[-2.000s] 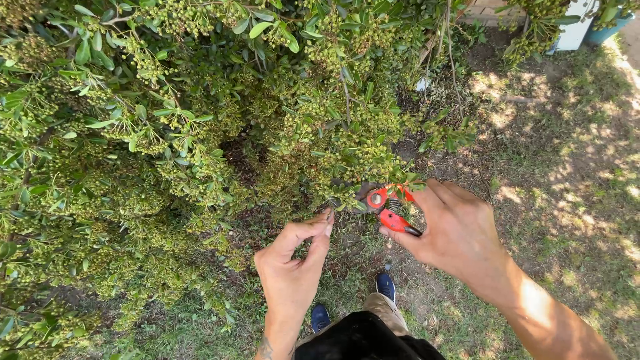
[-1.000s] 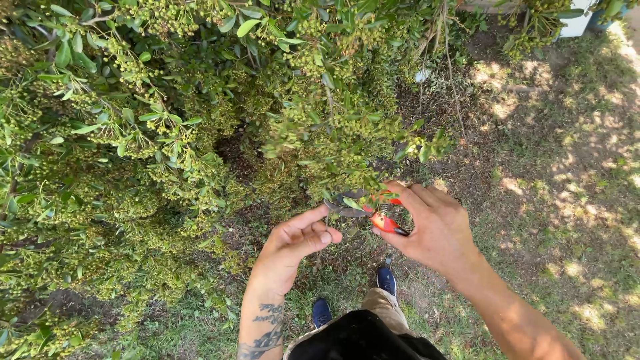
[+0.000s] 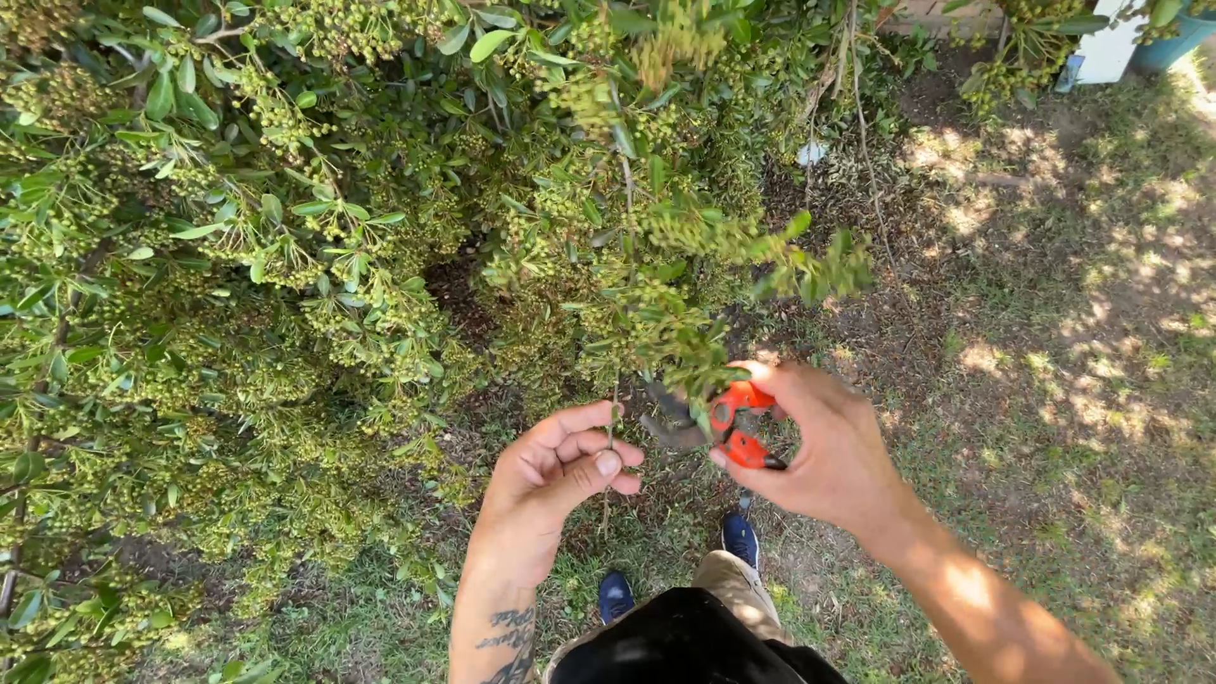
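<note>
My left hand [image 3: 570, 465] pinches a thin stem [image 3: 614, 418] of the bush between thumb and fingers, low in the middle of the view. Just to its right, my right hand [image 3: 826, 446] grips red-handled pruning shears [image 3: 736, 423]. Their dark blades are apart and point left toward the stem, without visibly touching it. A leafy shoot [image 3: 698, 356] partly covers the top of the shears. Above both hands spreads a dense bush [image 3: 332, 237] with green leaves and clusters of small green berries.
Patchy grass and bare soil [image 3: 1026, 427] lie to the right, dappled with sun. A thin bare twig [image 3: 866, 152] hangs at the upper right. A white object [image 3: 1102, 43] and a blue-green container [image 3: 1173, 43] stand in the top right corner. Two blue shoes [image 3: 739, 540] are below my hands.
One second ago the shears' blades were beside my left fingers; now a gap separates them. My left hand now pinches a stem, and the shears' blades have plainly spread.
</note>
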